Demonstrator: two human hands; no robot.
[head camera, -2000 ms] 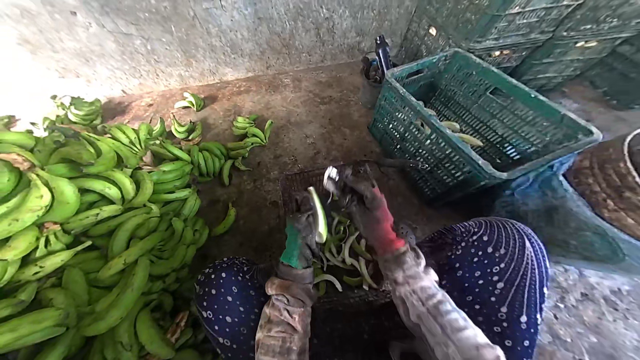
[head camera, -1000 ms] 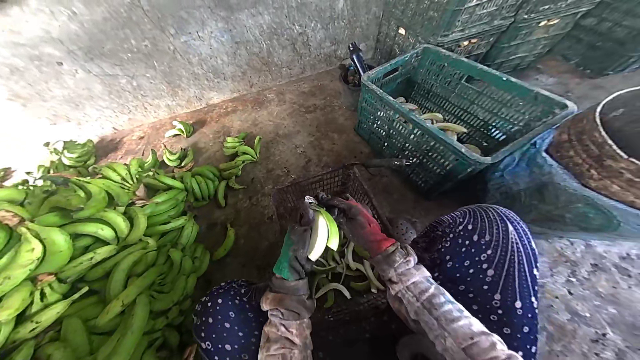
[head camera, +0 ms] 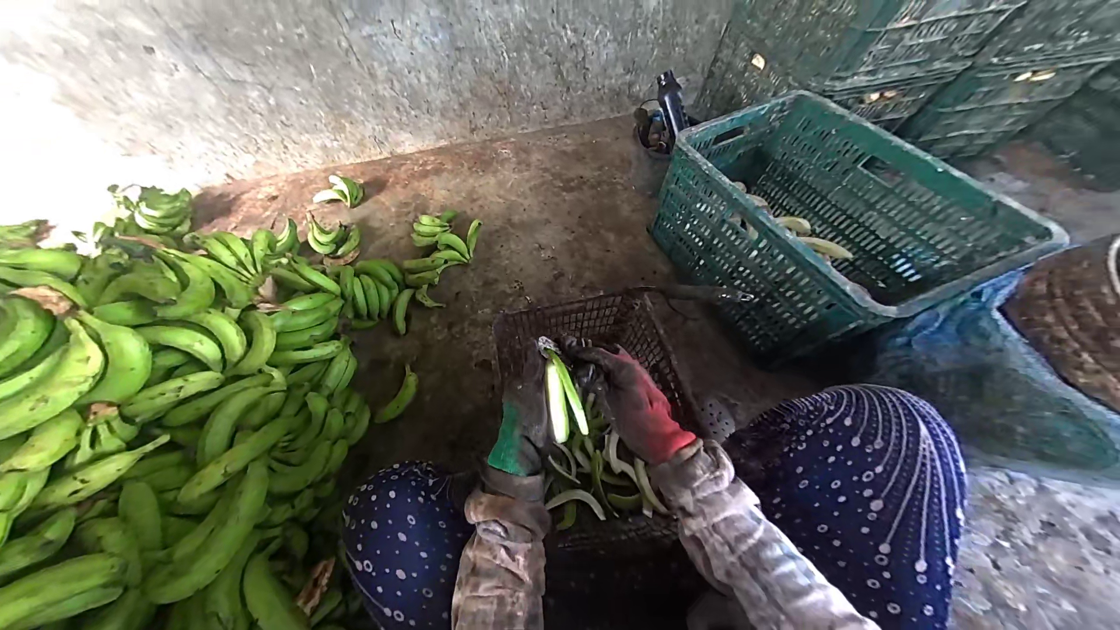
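My left hand [head camera: 525,407], in a dark glove with a green cuff, holds a partly peeled green plantain [head camera: 557,402] upright over a small brown plastic crate [head camera: 643,328]. A strip of green peel [head camera: 573,398] hangs away from its right side. My right hand [head camera: 626,394], in a dark glove with a red cuff, is closed at the plantain's top end; a small shiny tip shows between the hands, but the tool itself is too hidden to name. Below both hands, curved peels [head camera: 604,481] lie in the crate.
A large heap of green plantains [head camera: 219,420] covers the floor at left. A green plastic crate [head camera: 840,289] with several peeled plantains [head camera: 822,248] stands at right, near stacked crates [head camera: 945,96]. A brown round container [head camera: 1072,319] is at the right edge.
The peel strip, which lay close against the plantain a second ago, now hangs apart from it. More peeled plantains show in the green crate than two seconds ago.
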